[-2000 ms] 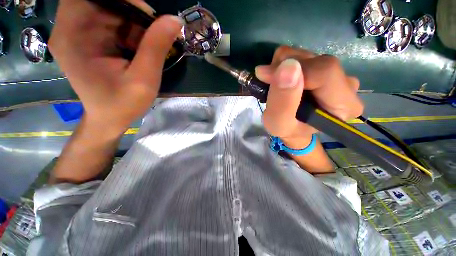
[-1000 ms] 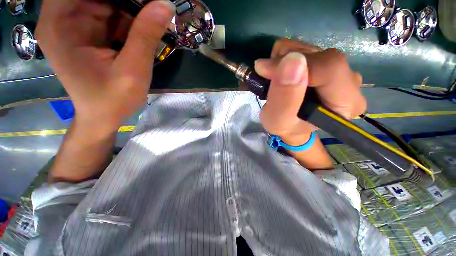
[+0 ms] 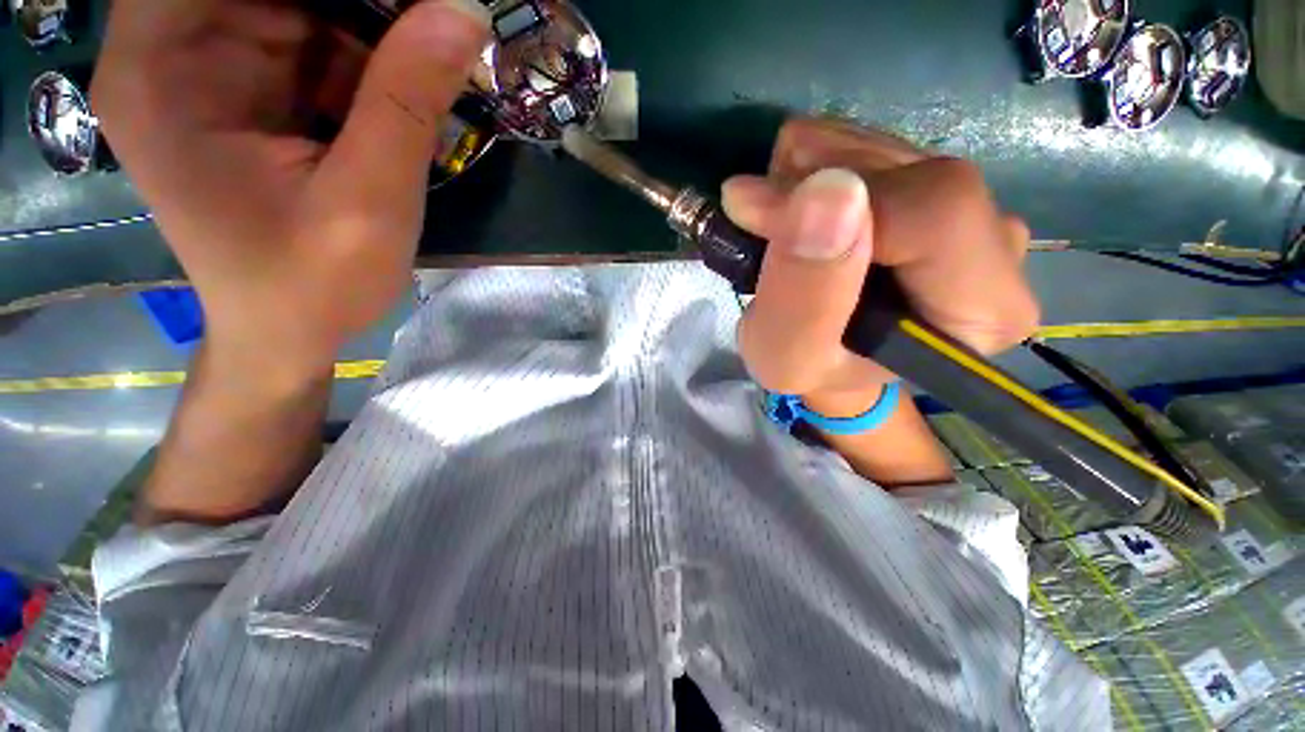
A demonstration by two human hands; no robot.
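My right hand (image 3: pixel 880 265) grips the soldering iron (image 3: pixel 1016 415), a thick black handle with a yellow stripe. Its metal tip points up-left and meets the lower edge of a round chrome electronic unit (image 3: pixel 551 72). My left hand (image 3: pixel 272 172) is at the unit's left side, thumb and fingers closed around a slim dark tool (image 3: pixel 384 9), likely tweezers, mostly hidden by the hand. A yellow-orange part (image 3: pixel 461 149) shows below the left thumb, beside the unit. A small pale cream rectangle (image 3: pixel 618 107) lies on the mat at the unit's right.
Several loose chrome units lie on the green mat at the right (image 3: pixel 1145 77) and the left (image 3: pixel 63 123). The bench edge (image 3: pixel 573 263) runs below the hands. A blue strap (image 3: pixel 837 415) is on my right wrist. Wrapped cartons (image 3: pixel 1145 558) stand on the floor at the lower right.
The unit, both hands and the iron sit slightly farther left in the picture, the unit also higher. The tip remains at the unit's lower edge.
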